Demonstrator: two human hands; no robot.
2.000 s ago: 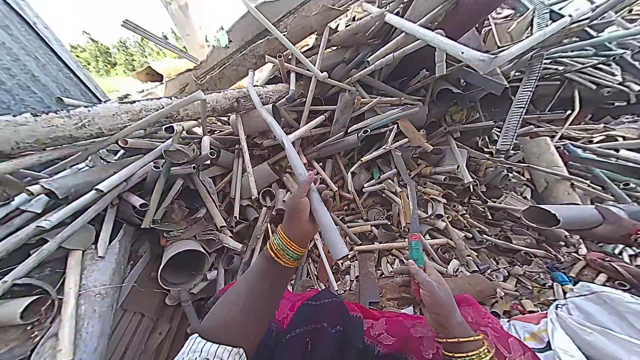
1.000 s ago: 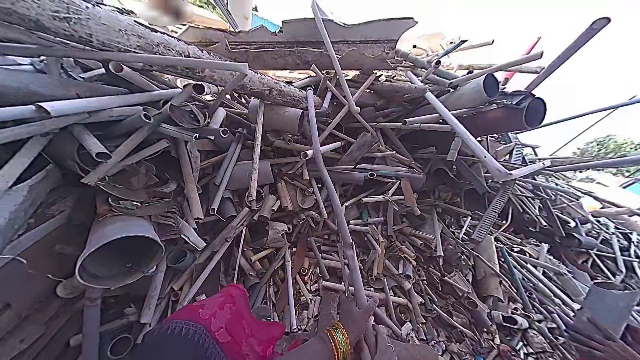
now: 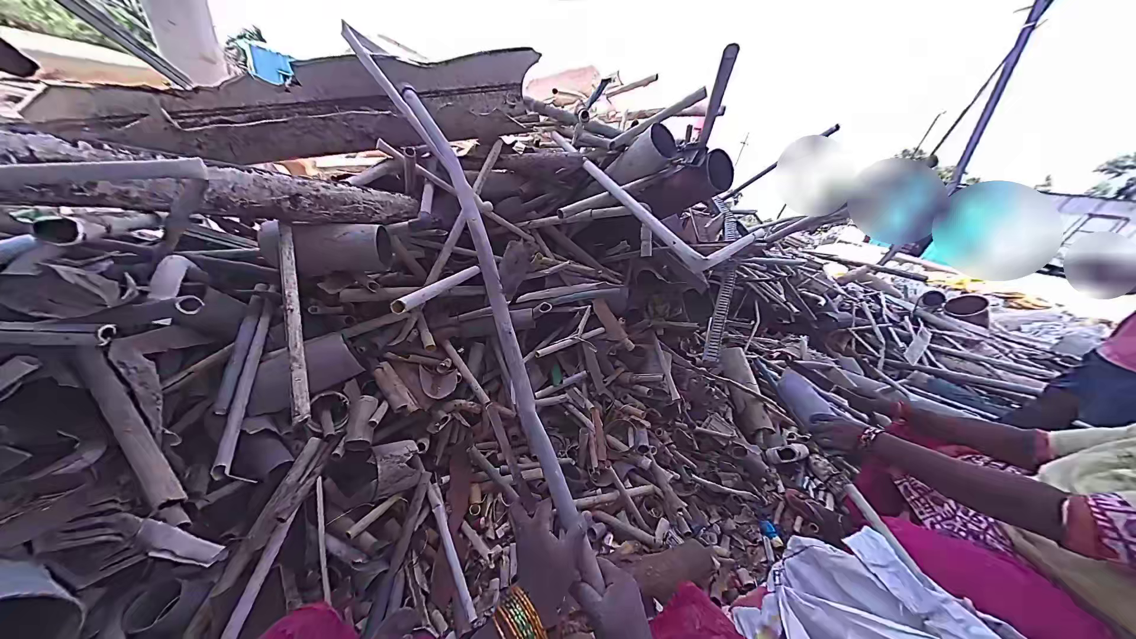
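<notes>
A long, bent grey plastic pipe point(image 3: 506, 328) slants from the upper left down to my hands at the bottom centre. My left hand point(image 3: 546, 555), with gold and green bangles point(image 3: 517, 614) at its wrist, is closed around the lower part of the pipe. Just below and to the right, my right hand point(image 3: 619, 605) grips the pipe near its lower end. Part of each hand's hold is hidden by the fingers, and the right wrist is out of view. The cutting tool's green handle cannot be made out now.
Scrap pipes and broken pieces form a high heap around the hands. A thick rough pole point(image 3: 293, 191) lies across its upper left. At right, a co-worker's hand point(image 3: 834, 433) touches a wide grey pipe point(image 3: 801, 397). White sacking point(image 3: 874, 590) lies at lower right.
My right hand held a green-handled tool two seconds ago; now it is on the pipe beside my left hand. The pipe rises higher across the heap. The view has shifted.
</notes>
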